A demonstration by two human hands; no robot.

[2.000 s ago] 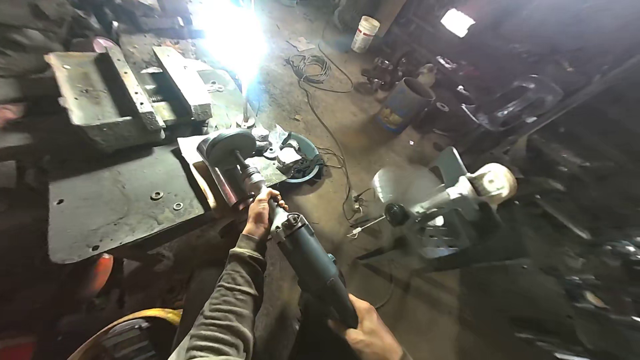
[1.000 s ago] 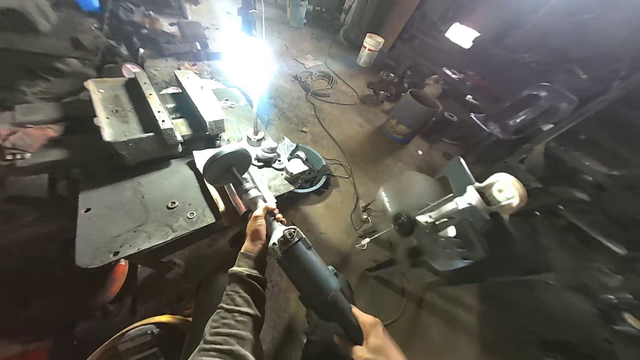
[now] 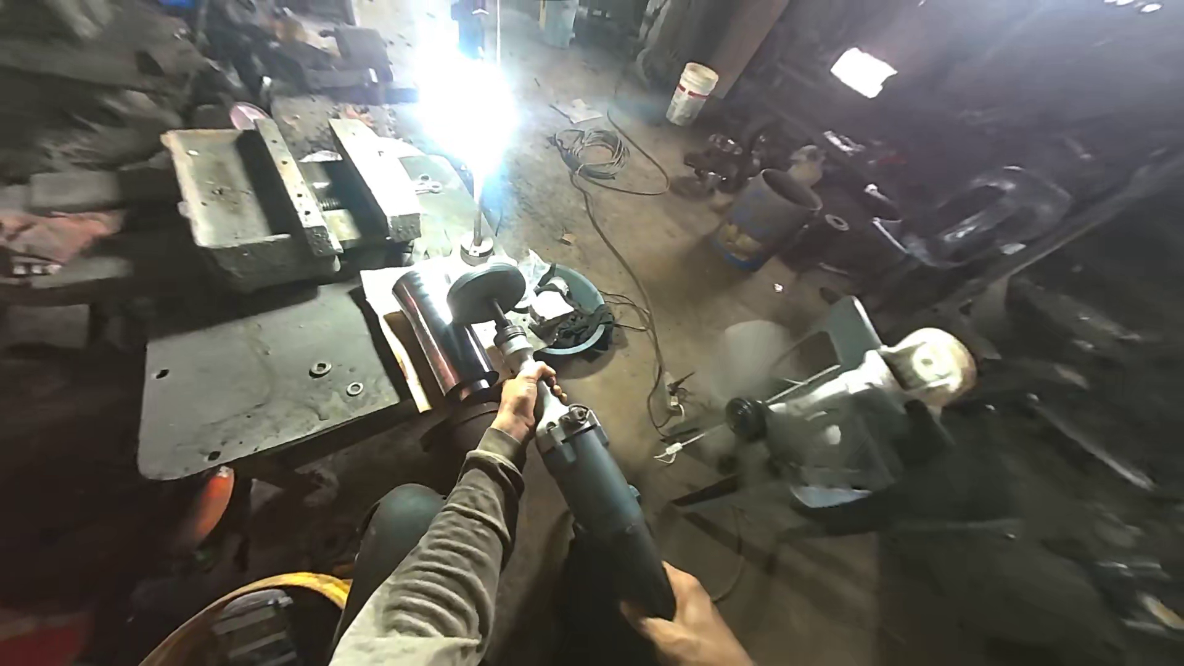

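My left hand (image 3: pixel 527 400) is closed around the metal neck of a long electric grinder (image 3: pixel 601 499). My right hand (image 3: pixel 689 620) grips the rear end of its dark body. A round disc (image 3: pixel 487 292) on the tool's spindle lies over or against a shiny metal cylinder (image 3: pixel 444 338); whether they touch is hard to tell. The cylinder leans at the edge of a metal plate table (image 3: pixel 259 370) that bears two washers. Just right of the disc is a round basin (image 3: pixel 592 305) with crumpled and dark material in it.
A heavy machine vise (image 3: pixel 296 199) sits behind the plate. Very bright light glares beyond the disc. Cable (image 3: pixel 601 157) lies coiled on the floor, running toward a plug. To the right stand a pedestal fan (image 3: pixel 832 398), a metal drum (image 3: pixel 772 217) and a white bucket (image 3: pixel 692 92). A yellow-rimmed container (image 3: pixel 296 583) is at lower left.
Both hands keep their hold on the grinder. Its disc has moved slightly relative to the cylinder, and the view has shifted a little.
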